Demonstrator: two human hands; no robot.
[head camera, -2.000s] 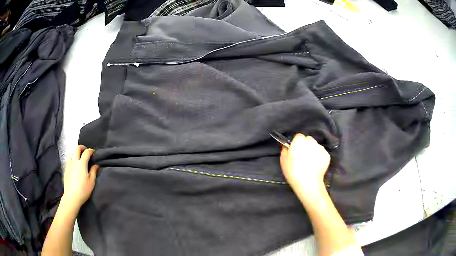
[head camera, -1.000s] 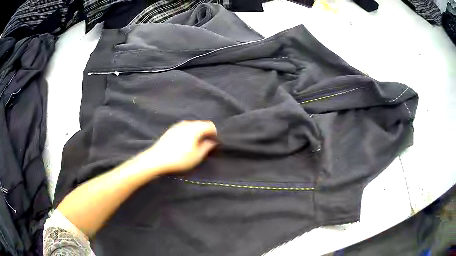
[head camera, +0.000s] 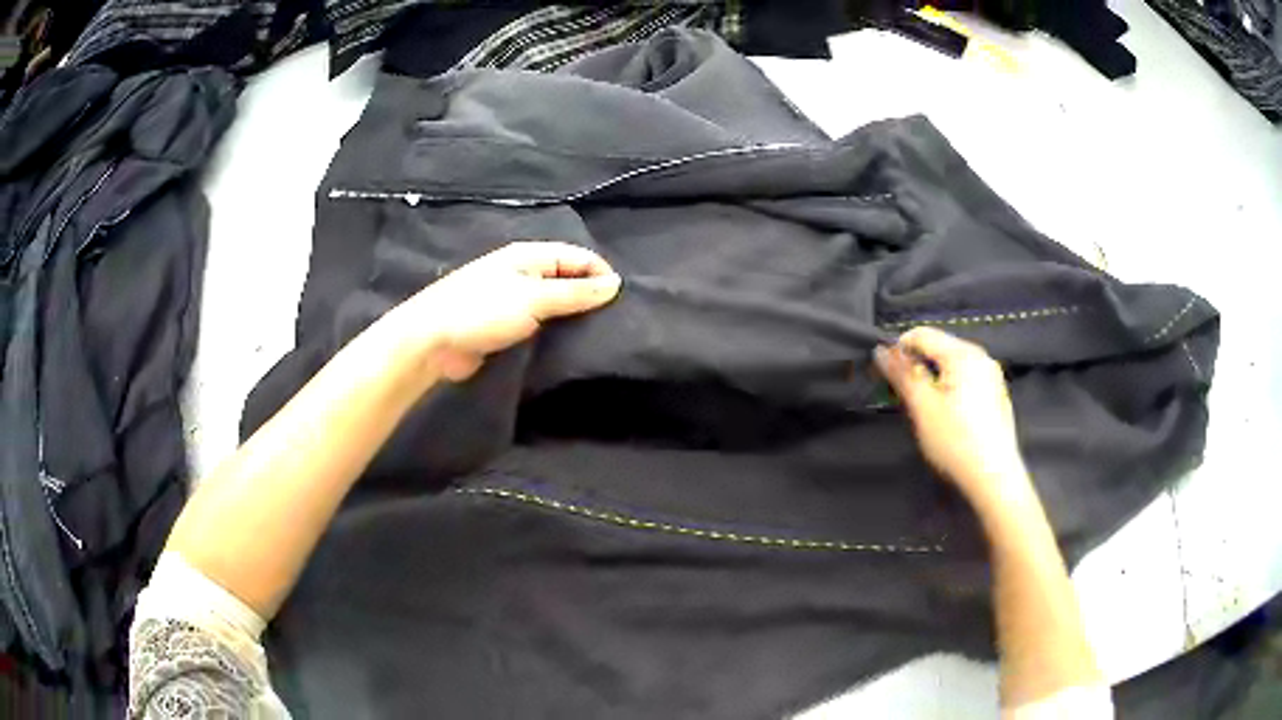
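A dark grey zip garment (head camera: 675, 619) lies spread before me, with yellow stitched lines and a pale zipper line across its upper part. My left hand (head camera: 541, 303) pinches the cloth at the middle, thumb against fingers. My right hand (head camera: 949, 394) pinches the same cloth farther right. The cloth between them is lifted, with a dark opening below it, above the long yellow stitched line. The snips cannot be made out; the right palm is hidden.
A pile of grey garments (head camera: 106, 338) with pale cords lies at left. Striped garments (head camera: 577, 40) are heaped at the far edge. The white table (head camera: 1195, 169) curves at right. A yellow item (head camera: 970, 35) lies at the far side.
My left hand has gone from the garment's left edge to its middle. My right hand, out of view a second ago, is back and grips cloth. The fold is lifted and the opening shows.
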